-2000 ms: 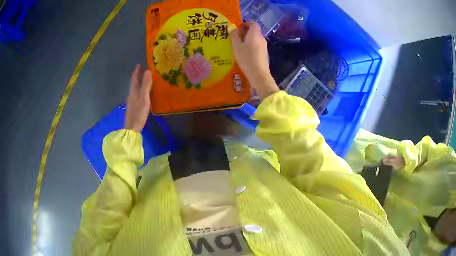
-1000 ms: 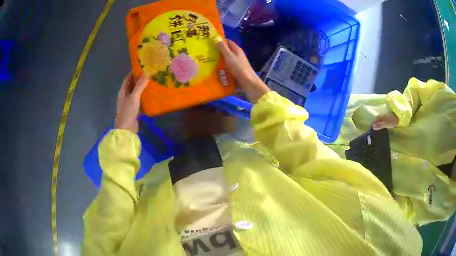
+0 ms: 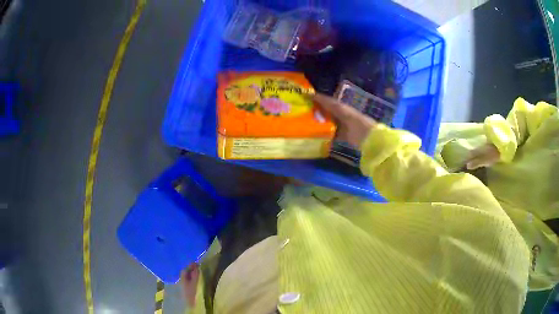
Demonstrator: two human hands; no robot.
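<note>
The orange mooncake tin (image 3: pixel 269 113) is closed and tilted inside the blue crate (image 3: pixel 190 92), near its front wall. Its flowered lid and its yellow-gold side show. My right hand (image 3: pixel 349 122) is at the tin's right edge and holds it, fingertips on the lid. My left hand (image 3: pixel 192 283) is low in the picture, small and blurred, beside the edge of the blue plastic stool (image 3: pixel 162 227); whether it touches the stool I cannot tell. The stool stands on the floor in front of the crate, to the left.
A calculator (image 3: pixel 365 101), a clear plastic box (image 3: pixel 260 30) and a dark tangle (image 3: pixel 368 64) lie in the crate. A person in a yellow-green smock (image 3: pixel 521 165) is at the right. Yellow tape (image 3: pixel 98 135) runs along the grey floor at the left.
The tin has moved from in front of me into the crate. My left hand has let go of it and dropped beside the stool. More of the crate and stool shows.
</note>
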